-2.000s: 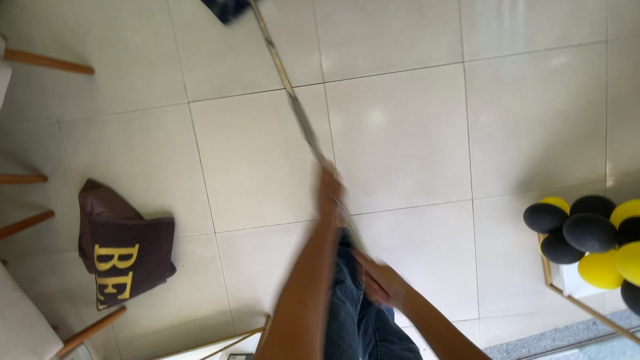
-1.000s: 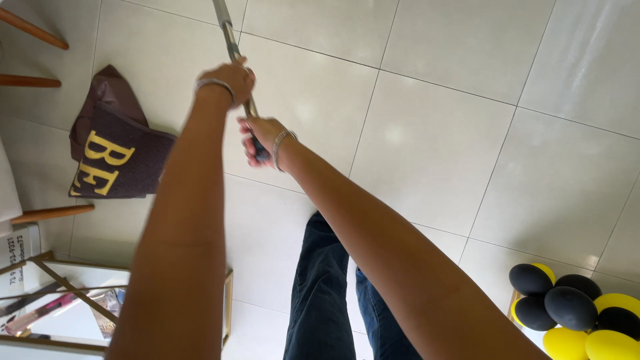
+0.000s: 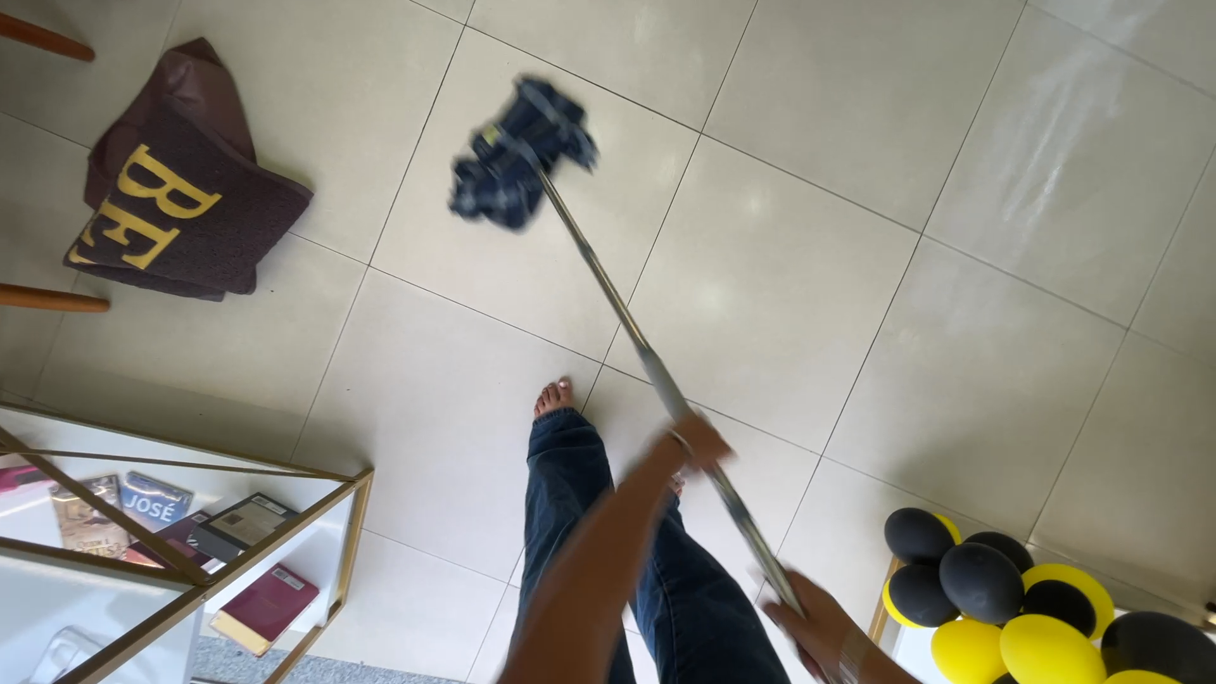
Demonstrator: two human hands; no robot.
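A dark blue checked cloth (image 3: 522, 152) covers the head of a mop, on the pale tiled floor ahead. Its metal pole (image 3: 613, 294) slants down to the right, toward my body. Midway along the pole, my left hand (image 3: 698, 444) is closed around it, slightly blurred. Lower down, near the bottom edge, my right hand (image 3: 812, 617) grips the pole close to its end. A bare foot (image 3: 554, 396) and jeans show below the mop.
A dark cushion with yellow letters (image 3: 190, 199) lies at left beside wooden chair legs (image 3: 52, 298). A gold-framed shelf (image 3: 356, 532) holding books stands at lower left. Black and yellow balloons (image 3: 983, 581) fill the lower right. Whitish streaks mark the floor at upper right.
My hands are farther apart on the pole than one second ago. The cloth-covered mop head, out of view then, is now in full view. The view has shifted.
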